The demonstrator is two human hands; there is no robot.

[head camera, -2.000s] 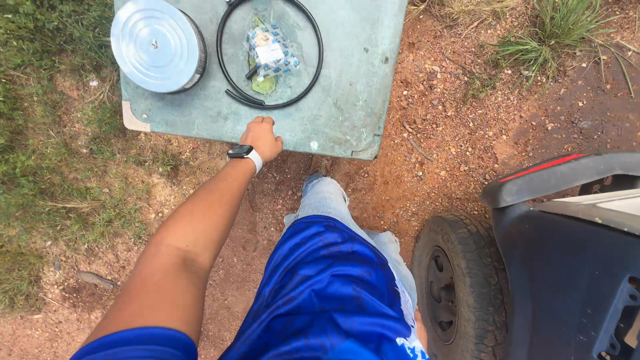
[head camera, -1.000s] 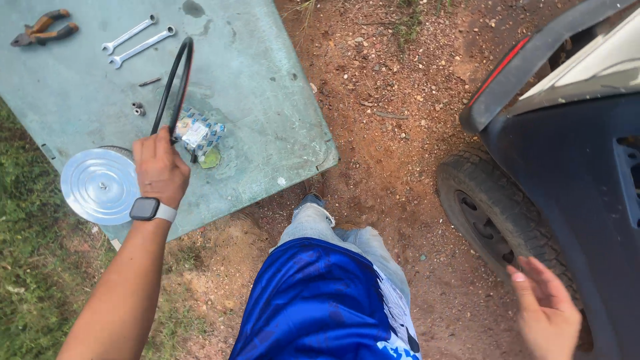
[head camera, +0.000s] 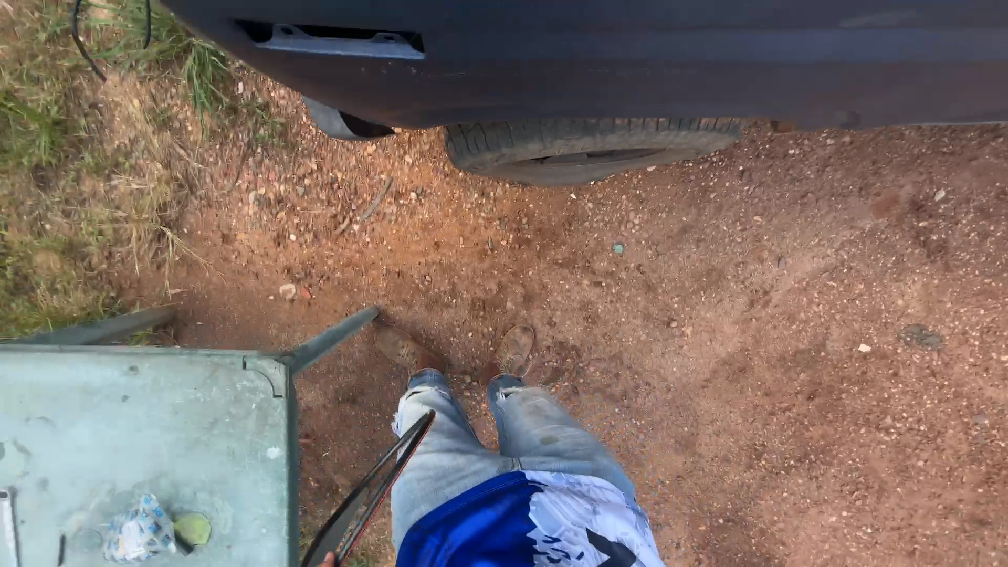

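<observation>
A looped black rubber hose (head camera: pixel 370 496) hangs beside my left thigh, low in the view. At its lower end a bit of my left hand (head camera: pixel 329 560) shows at the bottom edge, holding the hose; the rest of that hand is cut off. My right hand is out of the frame. Left of the hose stands the green table (head camera: pixel 197 441), with a crumpled printed plastic bag (head camera: pixel 142 531), a yellow-green piece (head camera: pixel 192 529) beside it and part of a metal wrench (head camera: pixel 9 528).
A dark vehicle body (head camera: pixel 630 71) spans the top, with a tyre (head camera: pixel 591 150) beneath it. The table's leg (head camera: pixel 335 339) sticks out near my boots (head camera: pixel 516 348). Grass (head camera: pixel 47 134) grows at the left, and reddish gravel covers the ground.
The hose, lying on the table at first and then lifted in my left hand, is now off the table beside my leg. My right hand has left the view. The view has turned toward the vehicle.
</observation>
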